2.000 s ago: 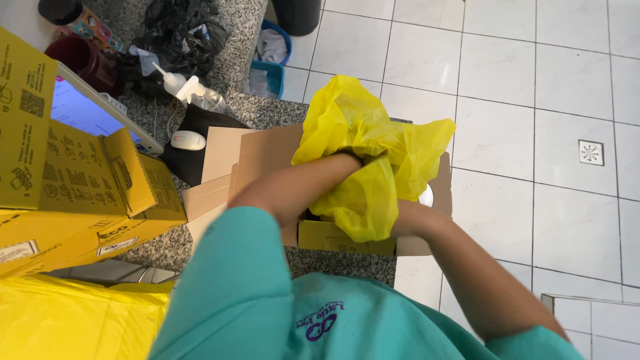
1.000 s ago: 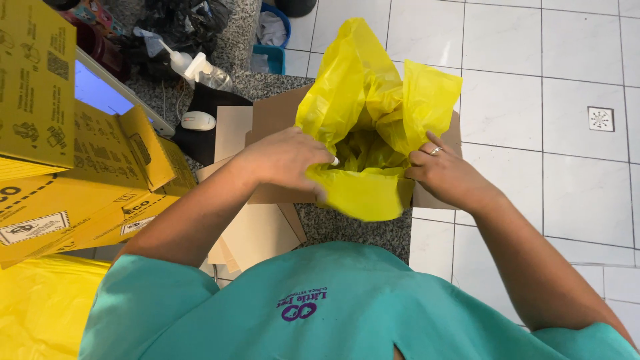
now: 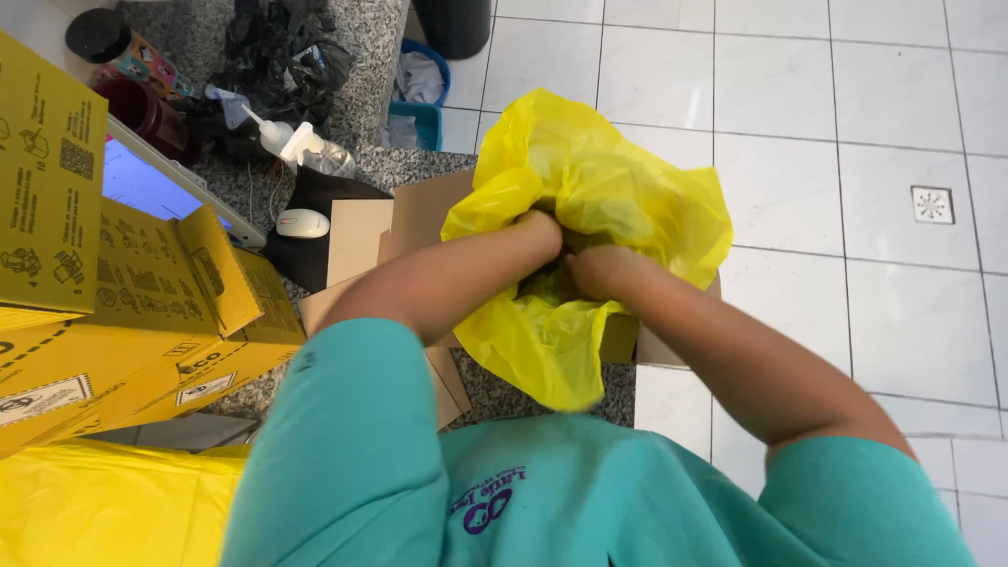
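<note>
A thin yellow plastic bag [image 3: 630, 189] spreads over an open cardboard box [image 3: 429, 209], its loose edges hanging out around the opening. My left hand [image 3: 543, 232] reaches down inside the bag; its fingers are hidden by the plastic. My right hand [image 3: 594, 272] is inside too, just right of the left, with only its back and part of the thumb side in sight. Whether either hand grips anything cannot be seen. The box stands on a speckled granite counter [image 3: 504, 386], and its flaps stick out to the left and lower right of the bag.
Yellow printed cartons [image 3: 157, 307] stand at the left, before a lit screen [image 3: 153, 177]. A white mouse [image 3: 303, 224], squeeze bottle [image 3: 276, 135] and black plastic bag [image 3: 276, 63] lie beyond. More yellow plastic [image 3: 102, 504] is at lower left. Tiled floor [image 3: 780, 189] lies right of the counter edge.
A second ago both hands held the bag's rim at either side; now they have moved inward and down into its opening. The rim has spread wider and flops over the box.
</note>
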